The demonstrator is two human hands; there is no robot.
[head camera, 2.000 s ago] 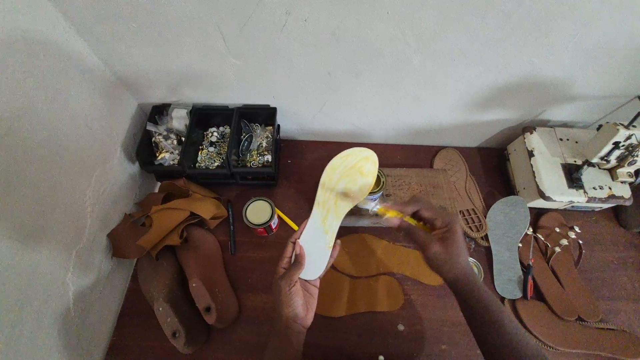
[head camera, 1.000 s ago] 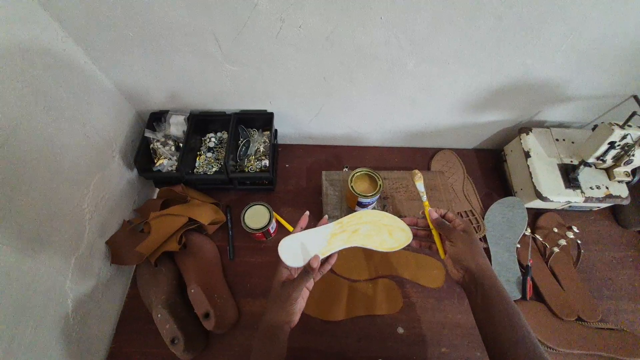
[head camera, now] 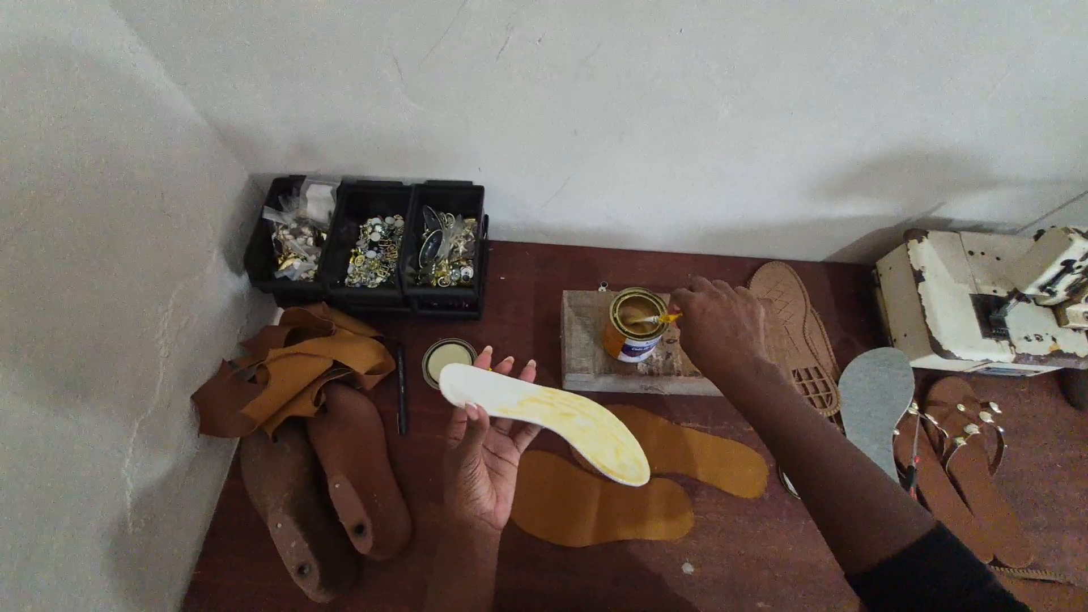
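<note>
My left hand (head camera: pixel 489 459) holds a white insole (head camera: pixel 544 412) by its heel end, fingers behind and thumb at the near edge. Yellowish glue coats its wider part. With my right hand (head camera: pixel 718 323) I grip a yellow-handled brush (head camera: pixel 663 319), whose bristles are inside an open can of glue (head camera: pixel 636 327). That can stands on a wooden block (head camera: pixel 586 365). Under and beyond the insole, two tan leather sole pieces (head camera: pixel 603 510) lie overlapping on the table.
Black bins (head camera: pixel 370 297) of metal ornaments stand at the back left. Leather scraps (head camera: pixel 314 357), shoe lasts (head camera: pixel 361 467), a black pen (head camera: pixel 402 391) and a round lid or tin (head camera: pixel 446 361) are left. Rubber soles (head camera: pixel 786 323), a grey insole (head camera: pixel 875 408), sandals (head camera: pixel 977 476) and a sewing machine (head camera: pixel 935 289) are right.
My right hand has moved with the brush to the can, and the bristles are now inside it. The insole in my left hand has turned, its coated end now pointing lower right.
</note>
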